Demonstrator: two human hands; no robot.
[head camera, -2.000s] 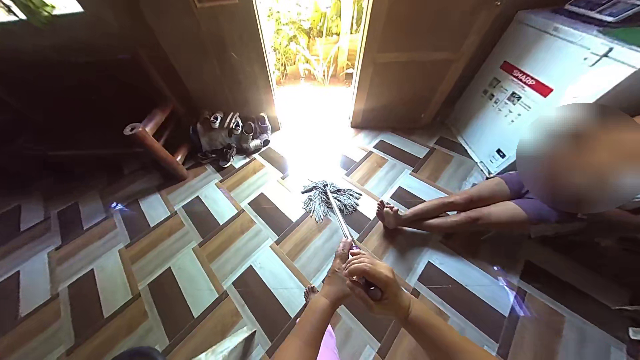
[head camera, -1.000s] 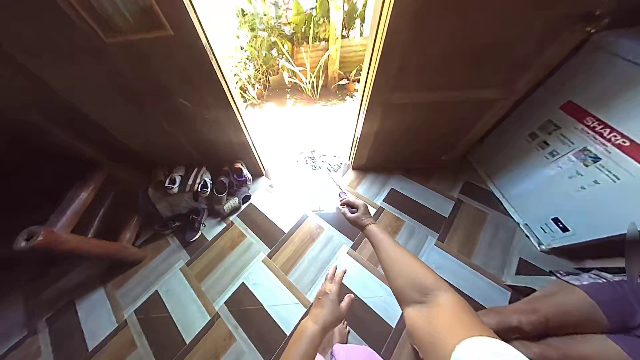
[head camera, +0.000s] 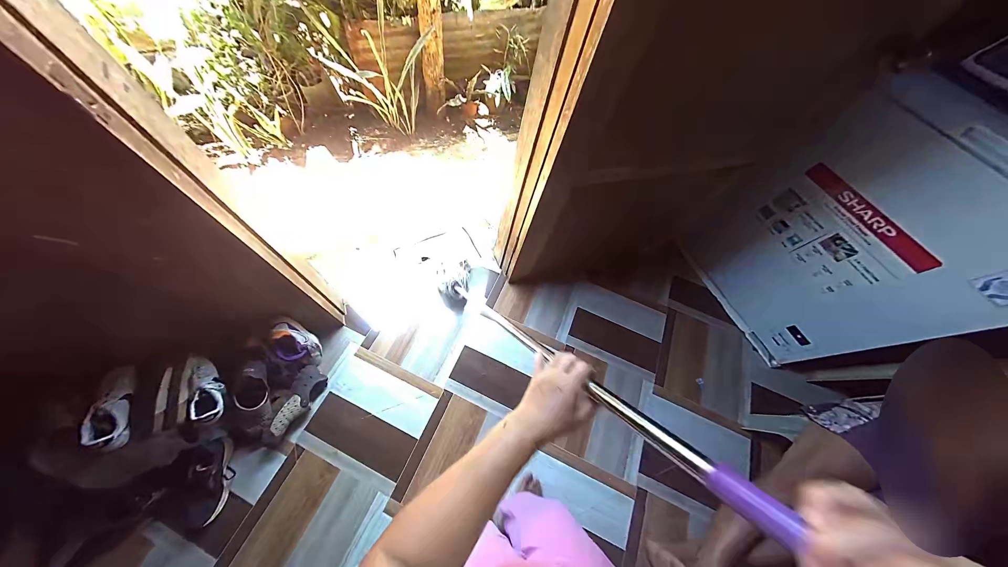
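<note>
My left hand (head camera: 555, 398) is closed around the metal shaft of a mop (head camera: 650, 431), partway along it. At the lower right, my right hand (head camera: 850, 520) grips the purple upper end of the same handle and looks blurred. The handle slants up and left to the grey mop head (head camera: 454, 290), which rests on the floor at the doorway. Strong sunlight washes out part of the mop head. Below my left hand, a bare foot and pink trousers (head camera: 547, 531) show.
Several shoes (head camera: 206, 398) stand left of the doorway, beside the dark door panel (head camera: 142, 213). A white Sharp chest freezer (head camera: 858, 236) stands at the right. A seated person's bare legs (head camera: 811, 472) are close at the lower right. Plants (head camera: 386, 87) grow outside.
My left hand, off the handle and spread a second ago, now grips the shaft. My right hand has moved back to the lower right. The view has shifted toward the doorway.
</note>
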